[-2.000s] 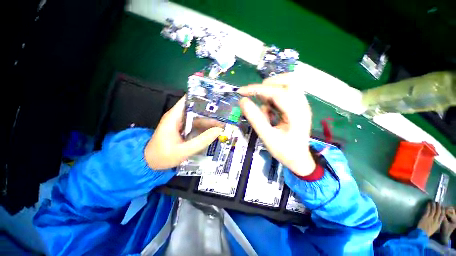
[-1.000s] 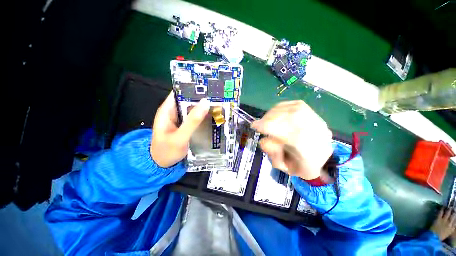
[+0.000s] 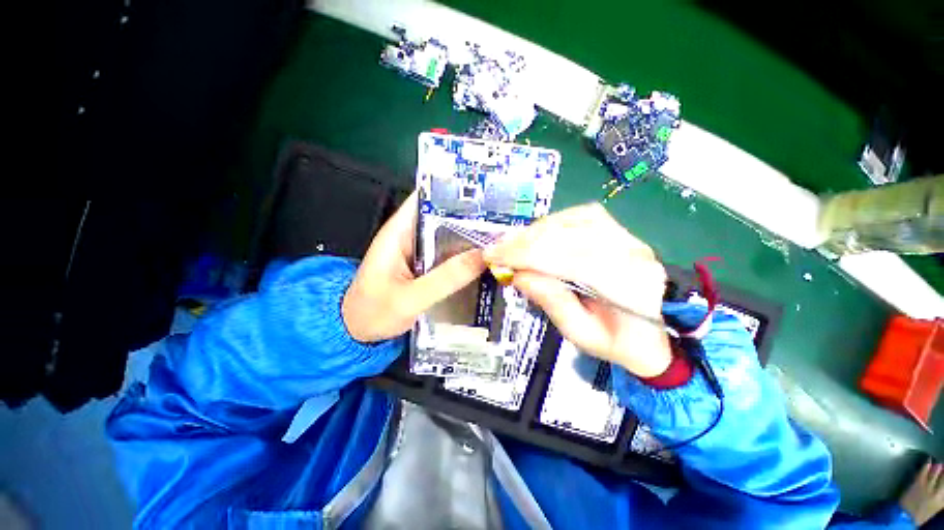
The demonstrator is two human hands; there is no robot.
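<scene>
A silvery-white phone housing (image 3: 455, 329) is held above a black pocketed tray (image 3: 455, 402). A blue mainboard (image 3: 473, 192) with dark shields and a green patch lies at its top end. My left hand (image 3: 399, 285) grips the housing's left edge, thumb over its middle. My right hand (image 3: 595, 280) is over the housing's right side, fingertips at a small yellow flex cable (image 3: 502, 275). Thin tweezers (image 3: 606, 300) lie across the right palm, held in the hand. The right fingertips partly hide the flex cable and the board's lower right edge.
Loose mainboards (image 3: 633, 140) lie on and beside a white strip (image 3: 725, 171) beyond the tray. More housings (image 3: 580, 399) lie in tray pockets. A yellow-taped pole (image 3: 880, 215) and red bin (image 3: 903, 367) stand at right. Another person's hand (image 3: 924, 495) shows at lower right. Dark stacks fill the left.
The mainboard now lies flat in the housing's top end, where two seconds ago it was tilted under my right fingers. My right hand has moved onto the flex cable, the tweezers turned back along the palm.
</scene>
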